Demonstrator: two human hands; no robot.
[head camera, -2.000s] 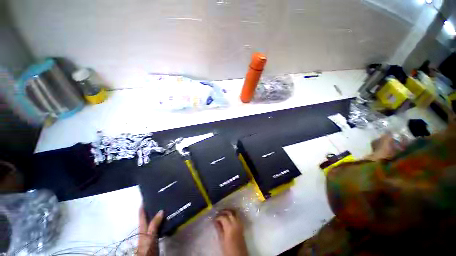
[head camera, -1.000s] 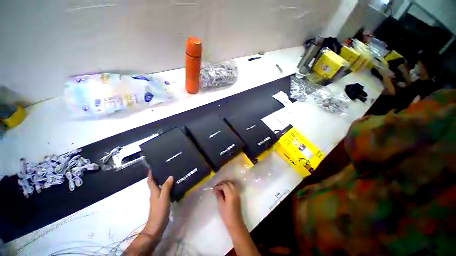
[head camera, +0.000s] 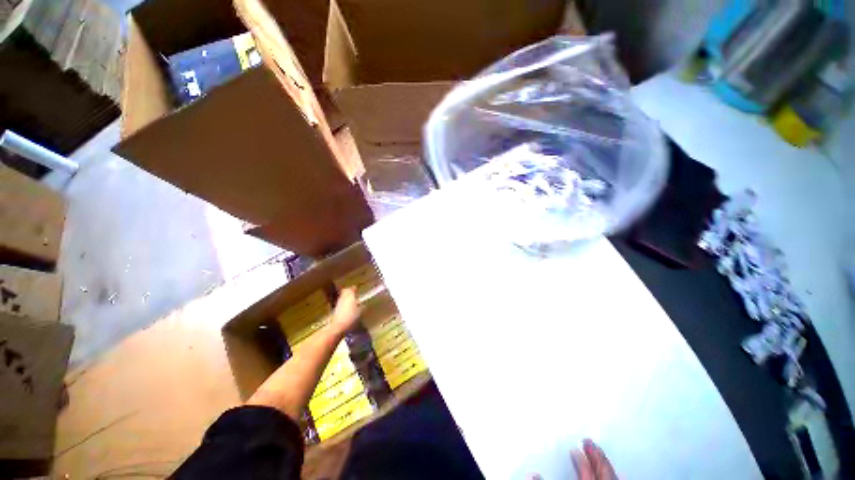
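Observation:
An open supply carton (head camera: 246, 349) stands below the bench at the left, with rows of yellow and black boxes (head camera: 339, 405) inside. My left hand (head camera: 347, 311) reaches into the carton over the boxes. Its fingers are small and partly hidden, and I cannot tell whether they grip a box. My right hand (head camera: 589, 463) is at the bottom edge of the picture, over the white bench top (head camera: 562, 375). Only its fingers show, apart and holding nothing visible.
A clear bag of cables (head camera: 553, 187) stands open on the bench's near end. Loose charging cables (head camera: 759, 281) lie on the black strip (head camera: 670, 291). The kettle (head camera: 773, 56) is at the top right. Brown cartons (head camera: 253, 155) stand open beyond the bench; stacked cardboard is at far left.
The view has swung left from the three black boxes to the cartons. My left hand has left the black box and is in the carton. My right hand is now at the bottom edge.

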